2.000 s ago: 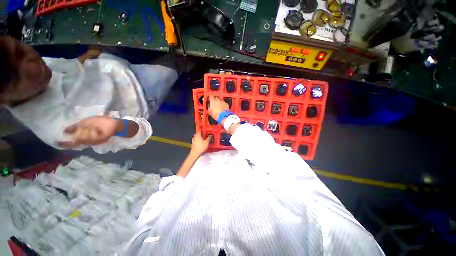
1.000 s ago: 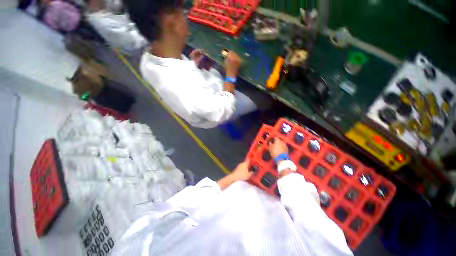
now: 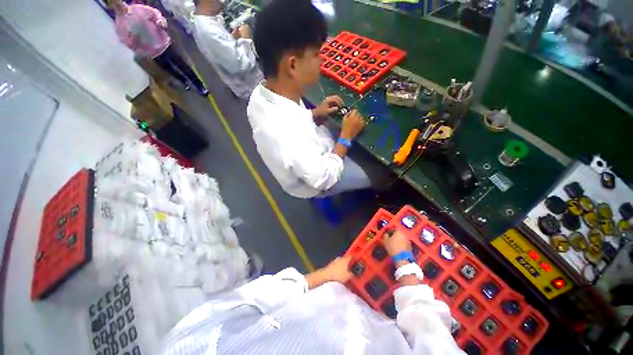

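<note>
A red compartment tray (image 3: 484, 270) is held tilted at my front, its pockets holding black watch bodies (image 3: 468, 270), some with glossy or ringed faces. Another red layer shows offset under its left end. My left hand (image 3: 334, 271) grips the red tray's left end, with the fingertips partly hidden. My right hand (image 3: 398, 245), with a blue band at the wrist, reaches over the tray's upper left pockets. Its fingertips are small and blurred, and whether they hold a part cannot be told.
A seated person in white (image 3: 295, 145) works at the green bench (image 3: 475, 142) ahead. Another red tray (image 3: 361, 59), an orange-handled tool (image 3: 407, 146) and a yellow heating unit (image 3: 531, 265) are there. White bundles (image 3: 166, 229) and an upright red tray (image 3: 64, 232) are at left.
The view has swung left along the line, bringing the aisle and more people into sight. The tray and both hands now appear lower right; both hands stay at the tray's left end.
</note>
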